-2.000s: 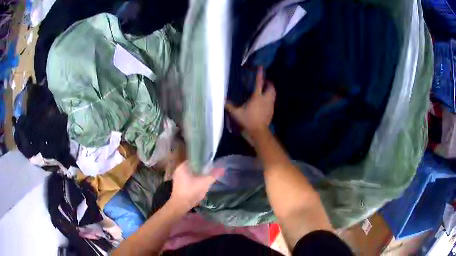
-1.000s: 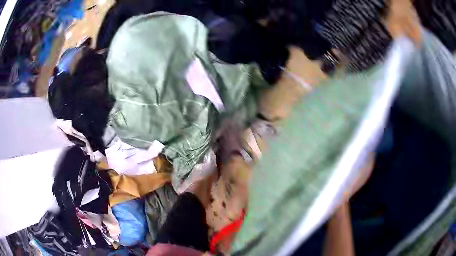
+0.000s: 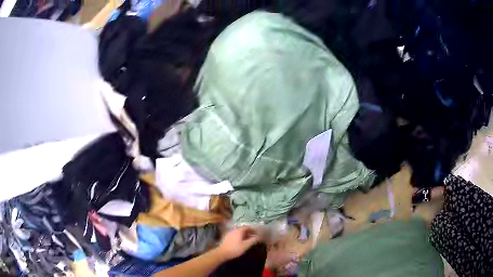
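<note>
A filled-looking green sack (image 3: 275, 92) lies slumped on the cloth pile in the middle, with a pale patch (image 3: 318, 157) on its lower right. My left hand (image 3: 240, 242) reaches in from the bottom, just below the sack's crumpled lower end. Its fingers are curled beside some translucent plastic (image 3: 265, 232); whether they grip it cannot be told. Part of another green sack (image 3: 378, 251) shows at the bottom right edge; its mouth is not visible. My right hand is out of the picture.
Black garments (image 3: 157, 70) lie left of the sack, dark ones (image 3: 421, 92) right. White (image 3: 186, 181), mustard (image 3: 178, 213) and blue cloth (image 3: 153, 241) lie lower left. A white-topped table (image 3: 48, 92) is at left. A person's dark patterned clothing (image 3: 467, 227) shows at right; scraps litter the floor.
The view has swung left, so the slumped sack now sits central and the open sack's mouth and dark contents are out of view. My right hand has left the picture.
</note>
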